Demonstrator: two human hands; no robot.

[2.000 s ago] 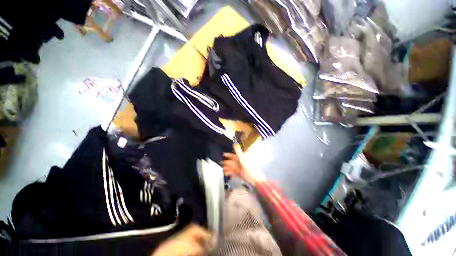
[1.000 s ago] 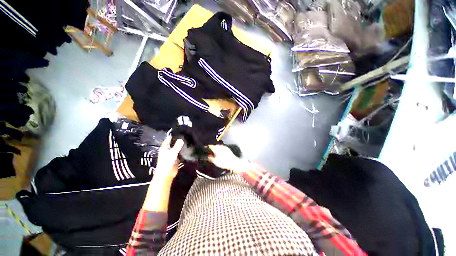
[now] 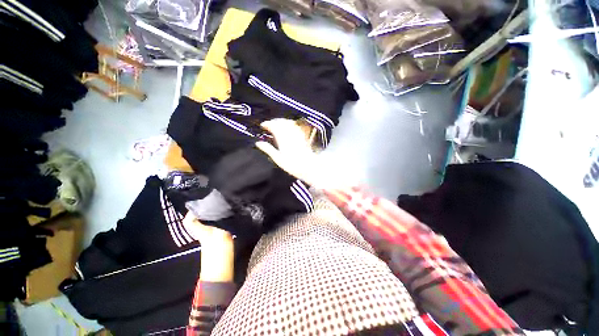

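Note:
A black knit garment [image 3: 246, 174] lies between my hands, with short white stripes at its lower right and a grey patch [image 3: 210, 205] at its lower left. My left hand [image 3: 209, 235] holds it by the grey patch; its fingertips are partly hidden. My right hand [image 3: 289, 146] is over the garment's upper edge with thumb and fingers apart. Beyond it, black garments with white side stripes [image 3: 289, 102] lie on a tan-yellow cardboard box [image 3: 220, 49].
Black striped garments [image 3: 131, 223] are piled at lower left, others hang or stack at far left. A large black garment [image 3: 519, 236] lies at right, beside a white-topped table [image 3: 558, 131]. Bagged brown garments [image 3: 410, 39] and a small wooden stool [image 3: 111, 72] stand behind.
The dark bunched cloth held close between both hands is now spread wider. My right hand has moved up and away, my left slightly down and left. The grey patch has come into view.

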